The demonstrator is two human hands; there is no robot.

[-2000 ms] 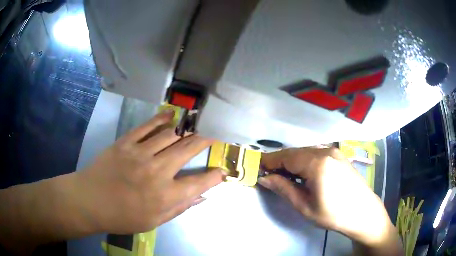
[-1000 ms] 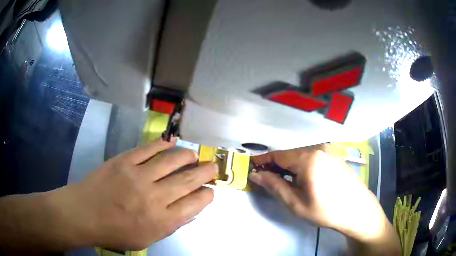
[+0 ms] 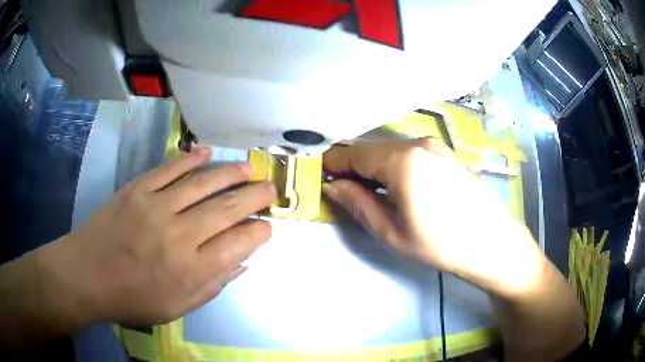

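The yellow jig, with a window and a pale curved strip in it, lies on the pale feed plate sheet below the sewing machine head. My left hand lies palm down at the jig's left side, fingertips touching its edge and holding nothing. My right hand is at the jig's right edge, thumb and fingers pinched around a small dark tool that looks like the thread snips. Most of the tool is hidden by the fingers. The needle is hidden.
The white machine head with red badge fills the top. Yellow masking tape edges the sheet. Yellow pieces lie behind my right hand. A yellow strip bundle hangs at right. A grey-framed panel is upper right.
The view has shifted, so the machine head sits higher and the front tape shows. My left fingers have shifted slightly on the jig's left side. My right hand stays pinched at its right edge.
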